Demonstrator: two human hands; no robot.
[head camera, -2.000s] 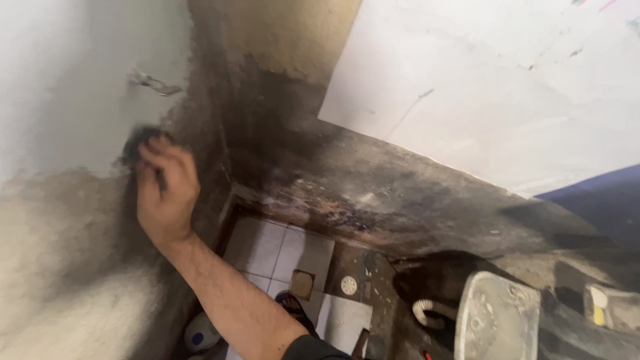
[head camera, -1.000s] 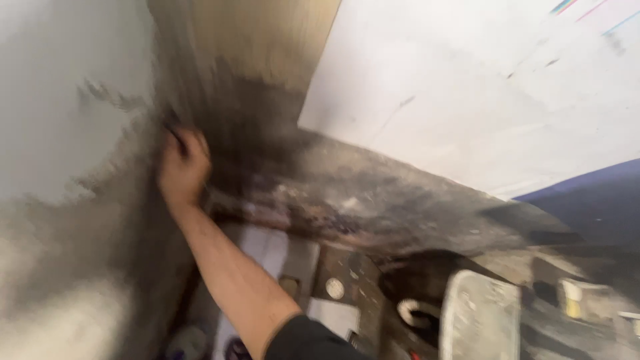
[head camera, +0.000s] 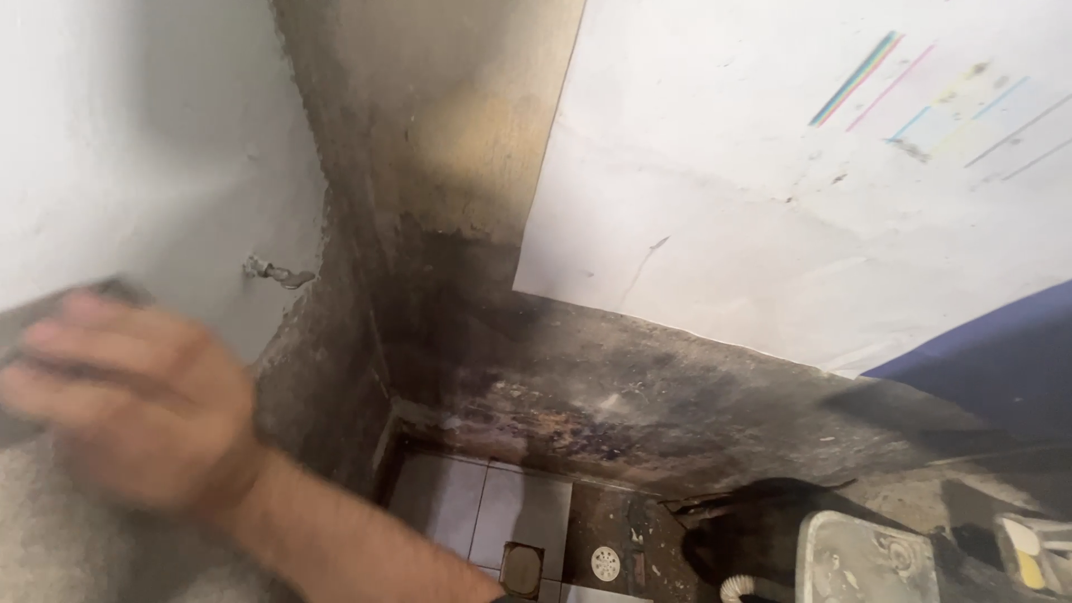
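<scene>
My right hand (head camera: 146, 402) is at the left, blurred by motion, with its fingers closed around a dark, flat object (head camera: 121, 289). Only a dark edge of that object shows above the fingers, so its kind cannot be told. Hand and object are at the left wall, near the lower edge of its smooth light grey coating (head camera: 209, 201). A small metal fitting (head camera: 280, 272) sticks out of this wall to the right of my hand. Rough bare plaster (head camera: 322, 402) lies between the coating and the corner. My left hand is out of view.
A large white sheet (head camera: 720, 209) covers much of the facing wall, beside a blue area (head camera: 997, 352). Below are floor tiles (head camera: 523, 502), a round drain cover (head camera: 605, 564), a corrugated hose (head camera: 741, 586) and a stained pale container (head camera: 871, 561).
My right hand, holding the dark object, has moved left from near the wall corner to beyond the metal fitting.
</scene>
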